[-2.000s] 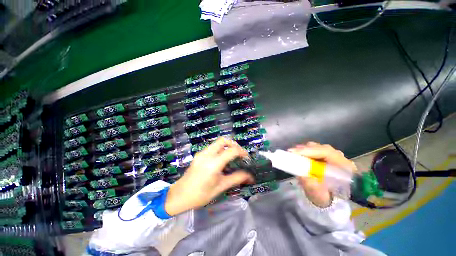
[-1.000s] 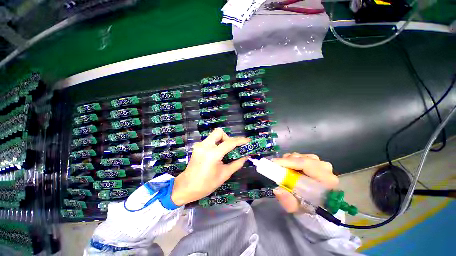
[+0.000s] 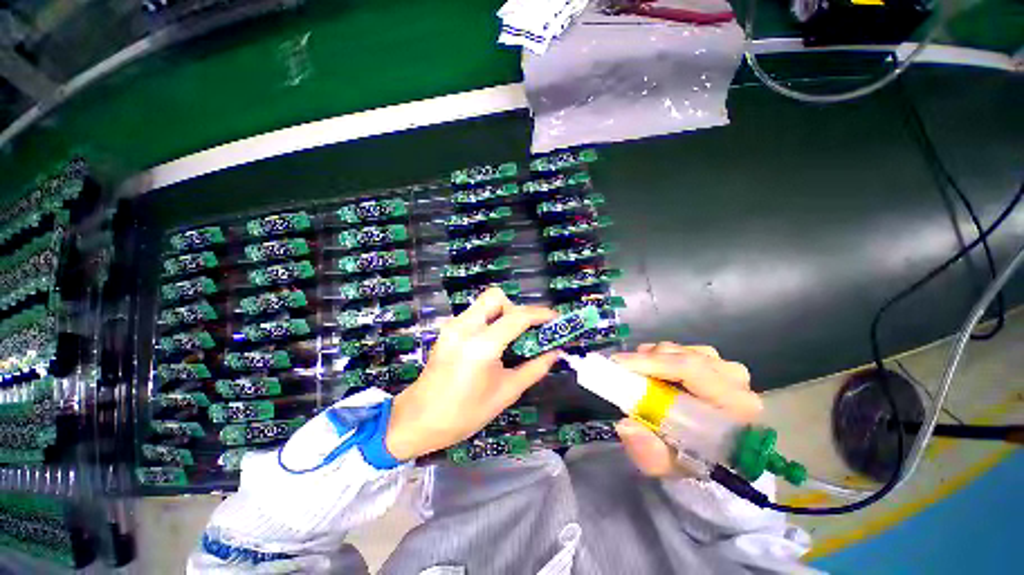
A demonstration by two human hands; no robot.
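My left hand [image 3: 466, 365] holds a green circuit board [image 3: 558, 330] between thumb and fingers, tilted, above the near right part of the blister tray. My right hand [image 3: 694, 399] is closed around the dispensing syringe [image 3: 655, 402], a translucent white tube with a yellow band and a green cap [image 3: 764, 453] at its rear. The tip of the syringe is at the board's lower edge, near my left fingertips; whether it touches cannot be told. Rows of similar boards [image 3: 375, 236] lie in the clear blister tray [image 3: 320, 337]. A blue strap [image 3: 371, 436] is around my left wrist.
More boards stand in trays at the left [image 3: 34, 292]. A grey sheet [image 3: 629, 84] with white wipes [image 3: 539, 20] and red-handled pliers [image 3: 674, 11] lies at the far edge. Black cables [image 3: 878, 294] and a pale hose [image 3: 954, 337] loop at the right. A round dark object [image 3: 874, 425] is below the bench edge.
Two seconds ago my left hand was over the tray and the syringe tip further right. Since one second ago my left hand still holds the board, with the syringe tip at its lower edge.
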